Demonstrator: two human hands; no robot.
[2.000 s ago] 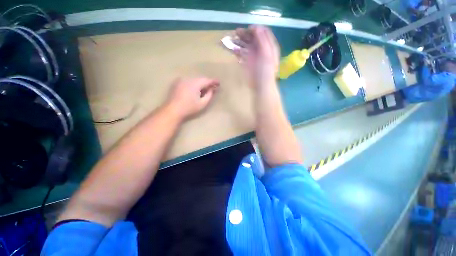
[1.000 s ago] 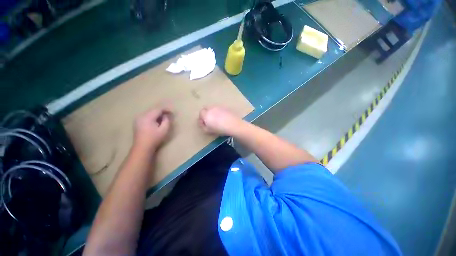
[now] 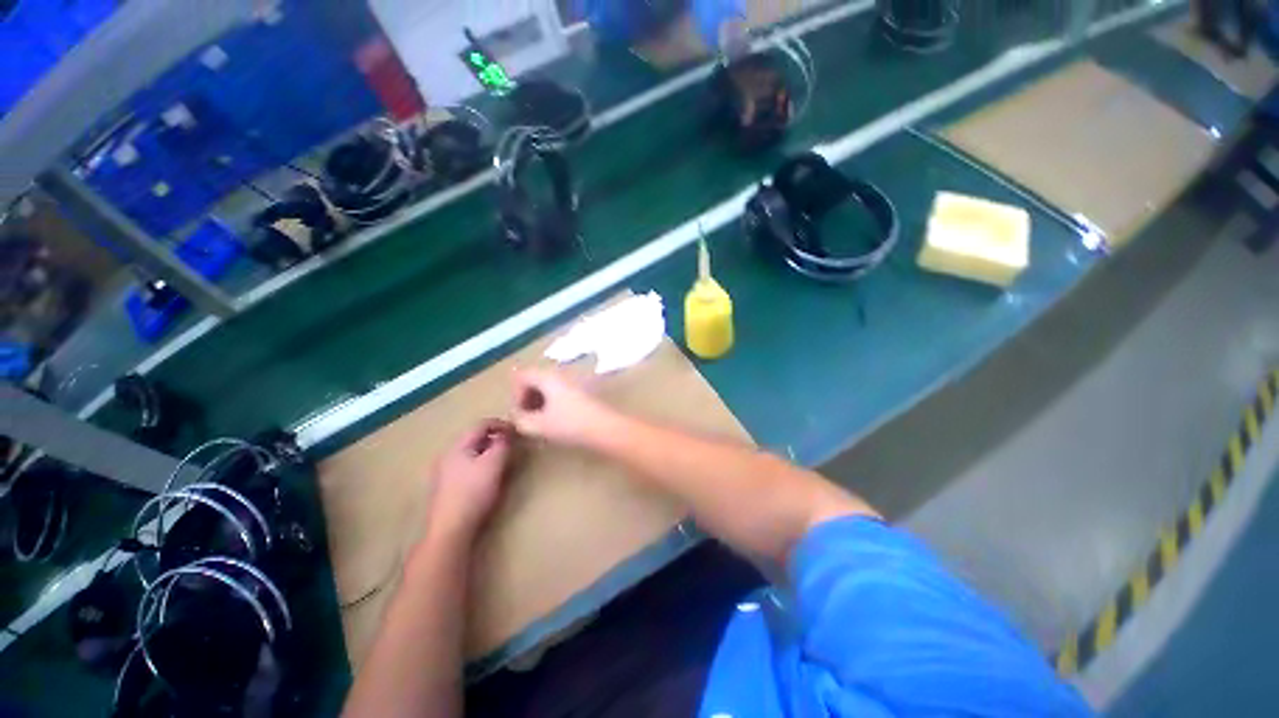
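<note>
My left hand (image 3: 471, 474) is over the tan board (image 3: 589, 519), fingers curled, its fingertips close to those of my right hand. My right hand (image 3: 556, 408) is just beyond and to the right, thumb and fingers pinched together. A small dark spot shows at the fingertips of both, too blurred to tell whether anything is held. A crumpled white cloth (image 3: 617, 334) lies at the board's far right edge. The yellow glue bottle (image 3: 708, 320) stands upright beside it, its thin nozzle pointing up.
A black headset (image 3: 821, 218) and a pale yellow block (image 3: 975, 239) are on the green bench to the right. Stacked headsets (image 3: 211, 617) with silver hoops crowd the left. More headsets (image 3: 536, 197) are on the line beyond the pale rail. A thin black wire lies on the board's left part.
The view has swung up and shows more of the far line. My right hand has left the far side of the board and come together with my left hand.
</note>
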